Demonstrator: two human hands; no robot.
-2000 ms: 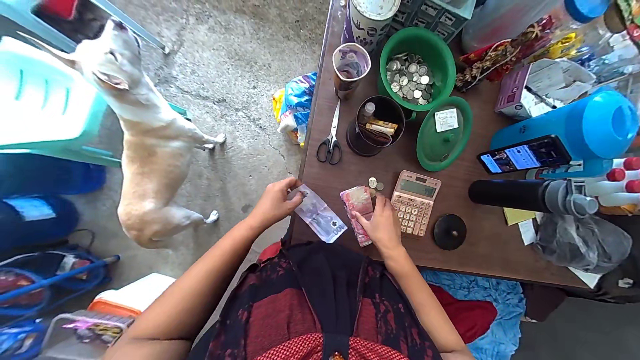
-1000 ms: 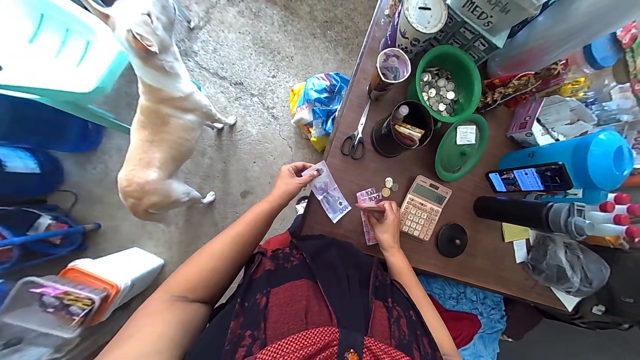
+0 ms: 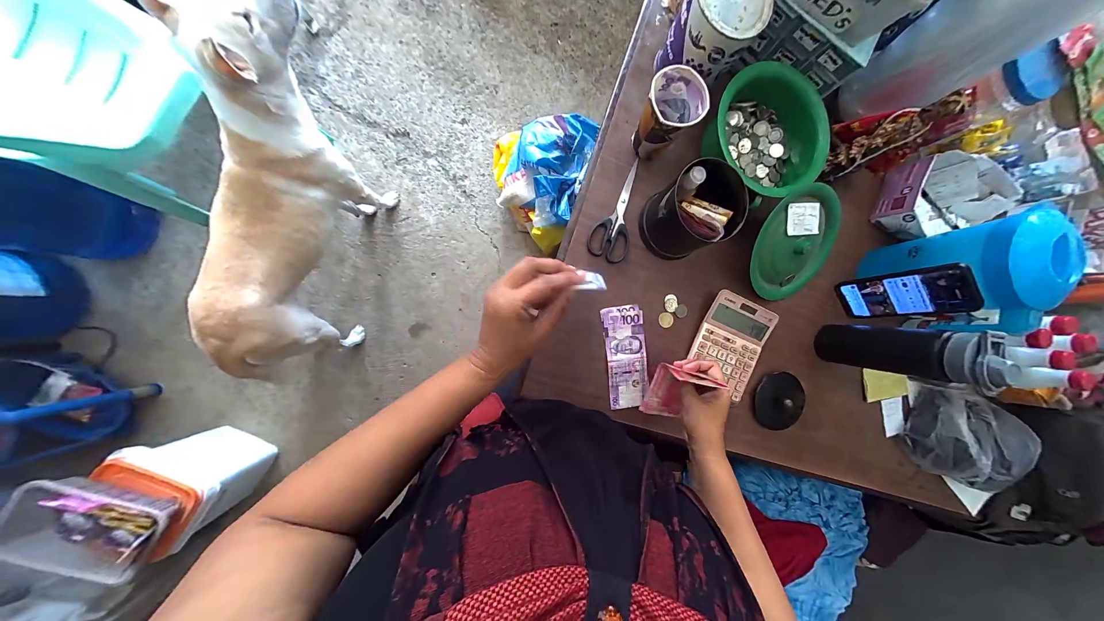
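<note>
My left hand (image 3: 528,309), at the table's left edge, pinches a small folded whitish thing (image 3: 591,281) that I cannot identify for sure. My right hand (image 3: 705,398) holds reddish folded banknotes (image 3: 662,392) beside the lower part of a pink calculator (image 3: 733,341). Between the hands, purple 100 banknotes (image 3: 625,358) lie overlapping on the brown table. Several coins (image 3: 670,304) rest just above and right of them. Farther up stand a green bowl of coins (image 3: 759,142) and its green lid (image 3: 795,241), and black-handled scissors (image 3: 611,237) lie near the edge.
A dark cup (image 3: 668,233) and a tube of rolled notes (image 3: 655,129) stand near the scissors. Right of the calculator are a round black lid (image 3: 779,401), a black bottle (image 3: 880,349), a phone (image 3: 910,291) and a blue jug (image 3: 966,250). A dog (image 3: 263,207) stands on the floor at left.
The purple note that my left hand held earlier is no longer in its fingers. Purple notes, before under my right hand, now lie free on the table; that hand is nearer the calculator.
</note>
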